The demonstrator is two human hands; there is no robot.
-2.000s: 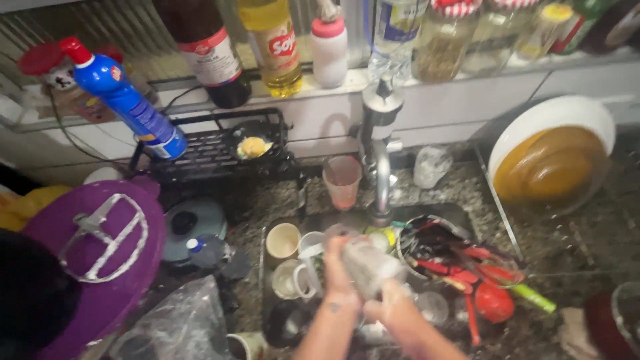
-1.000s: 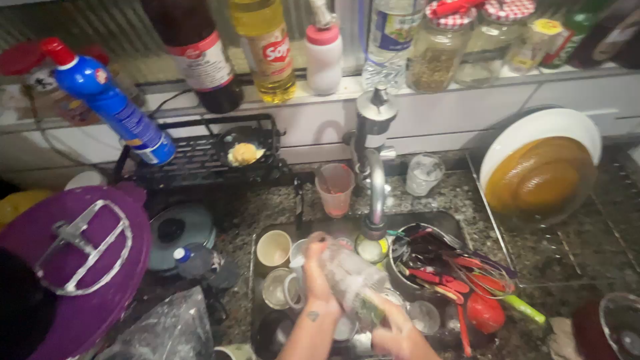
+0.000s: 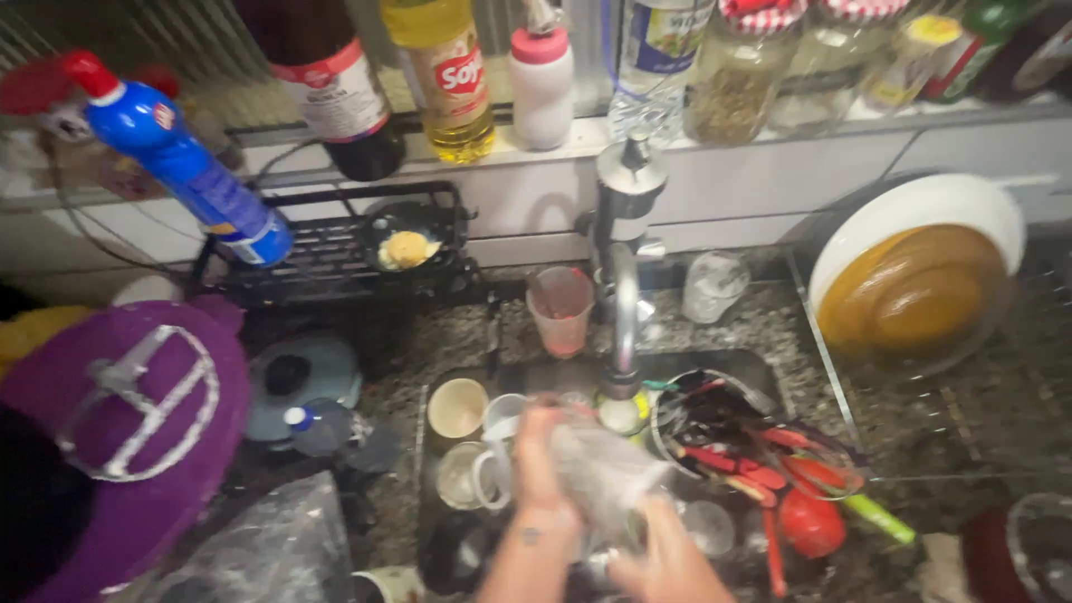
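Over the sink [image 3: 435, 536], my left hand [image 3: 540, 473] grips a clear, cup-like vessel [image 3: 607, 469] by its left side, tilted and blurred. My right hand [image 3: 662, 544] is at its lower right end; motion blur hides how its fingers lie. Just behind the vessel, the metal faucet [image 3: 624, 318] curves down toward the sink. Cups, among them a beige cup [image 3: 458, 408] and a clear mug [image 3: 492, 479], stand left of my hands. To their right a metal pot [image 3: 662, 419] holds utensils, with a red ladle [image 3: 812, 521] beside it.
A reddish plastic cup [image 3: 559, 314] and a clear glass [image 3: 714, 286] stand behind the sink. An amber plate [image 3: 913, 293] leans in front of a white plate [image 3: 946, 197] at right. A purple lid [image 3: 167, 335], a plastic bag [image 3: 260, 536] and a small bottle [image 3: 318, 425] are at left.
My hands remain on the clear vessel over the sink, and its tilt varies slightly between frames. Nothing has plainly been taken up or let go.
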